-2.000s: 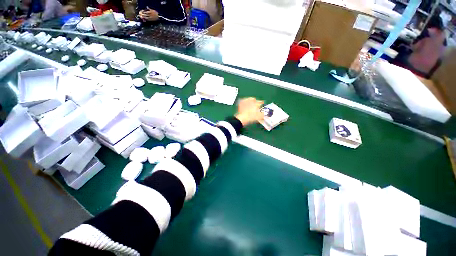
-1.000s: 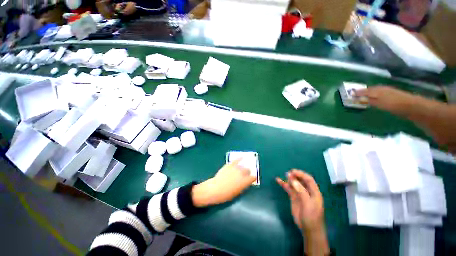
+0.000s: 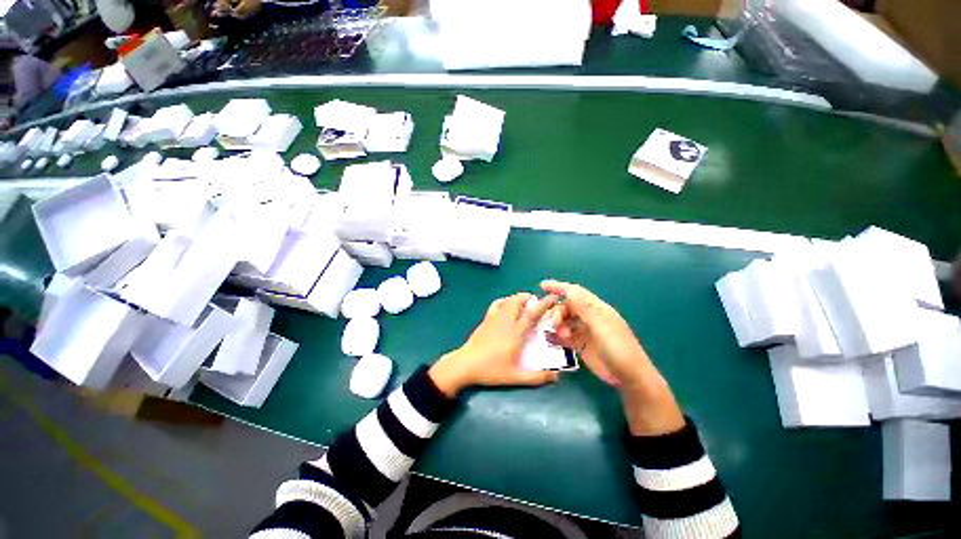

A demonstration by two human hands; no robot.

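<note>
A small white box base (image 3: 550, 356) with a dark edge lies on the green tabletop in front of me, mostly covered by my hands. My left hand (image 3: 504, 342) holds it from the left side. My right hand (image 3: 597, 332) is over its right side with thumb and fingers bent together; whether they pinch something is hidden. Several glossy white rounded pucks (image 3: 360, 336) lie in a curved row left of my left hand.
A large heap of open white lids (image 3: 90, 332) is at left. Closed white boxes (image 3: 827, 386) are stacked at right. On the green belt (image 3: 569, 126) beyond the white rail stand a picture-marked box (image 3: 667, 160), box sets and pucks. A person's hands show at the top left.
My right hand has moved left onto the box base, meeting my left hand there. Another person's arm at the right is gone, with the box it touched.
</note>
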